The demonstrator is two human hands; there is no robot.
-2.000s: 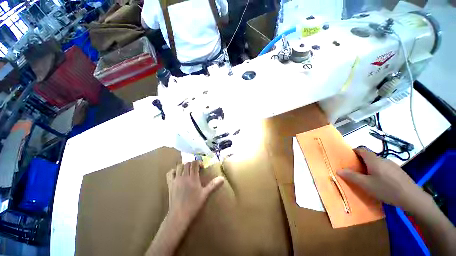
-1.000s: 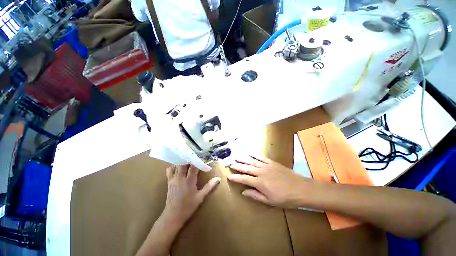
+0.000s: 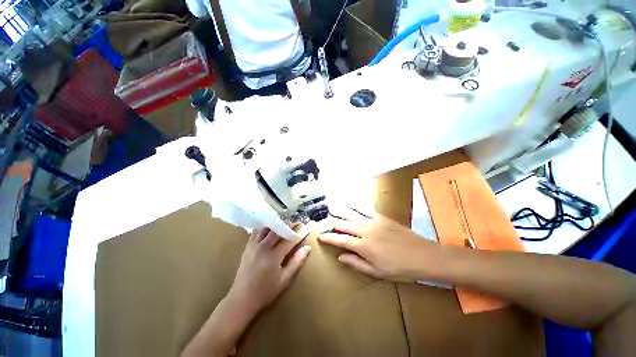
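Observation:
A large brown panel lies flat over the table and under the head of the white sewing machine. My left hand rests on the panel just left of the needle area, fingertips near the presser foot. My right hand lies flat on the panel just right of the needle area, fingers spread. The needle area is glaring, so the needle cannot be made out. An orange piece with a zipper lies on the panel at the right over a white layer, partly under my right forearm.
Dark snips with a black cord lie on the white tabletop at its right part. A blue bin stands at the lower right edge. A person in a white shirt is behind the machine. Red crates stand at the back left.
My right hand has left the orange piece and moved left onto the brown panel beside the needle area. My left hand has shifted slightly right since one second ago.

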